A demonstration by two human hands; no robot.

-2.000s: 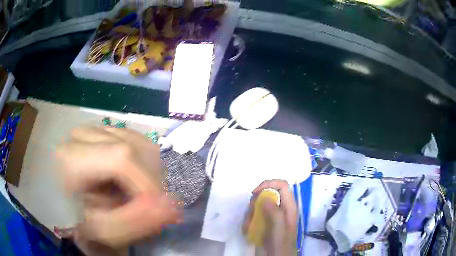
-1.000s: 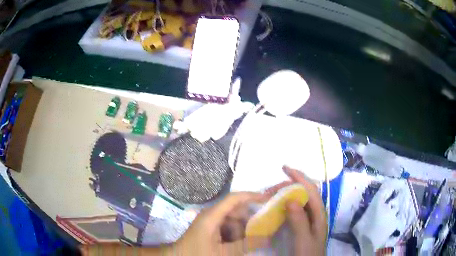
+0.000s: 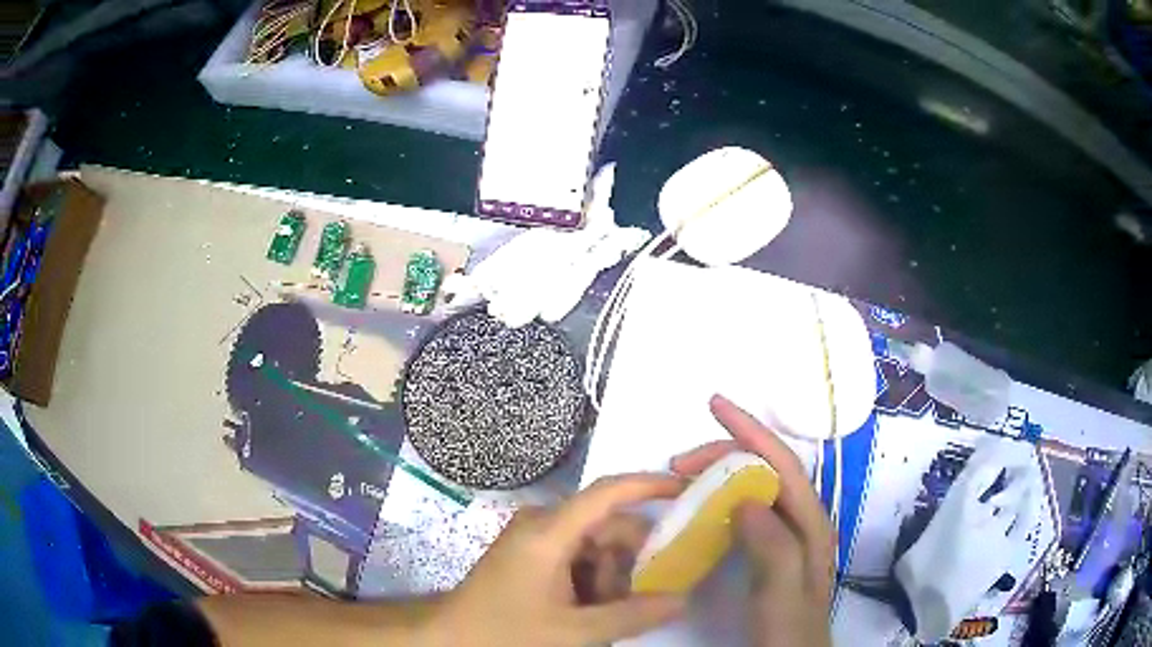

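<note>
A rounded plastic housing (image 3: 710, 528), yellow on one face and white on the other, is held tilted between my two hands over white paper (image 3: 670, 367). My left hand (image 3: 556, 556) grips its left and lower side, fingers curled. My right hand (image 3: 783, 518) holds its right side, with the thumb on the yellow face and one finger raised. The fingers hide parts of the housing's edge. A white unit with a thin gold seam (image 3: 726, 205) lies behind the paper with its cord looped down.
Round dish of tiny grey pieces (image 3: 493, 398); crumpled white tissue or glove (image 3: 543, 266); upright phone (image 3: 546, 114) before a foam tray (image 3: 341, 116); several green circuit boards (image 3: 354, 276); green strip (image 3: 366, 436); cardboard box (image 3: 57, 297) left; crumpled white bag (image 3: 979, 531) right.
My left hand has come from the left side to the housing and now holds it with my right hand. The view has shifted, so the phone and tray sit higher in the picture.
</note>
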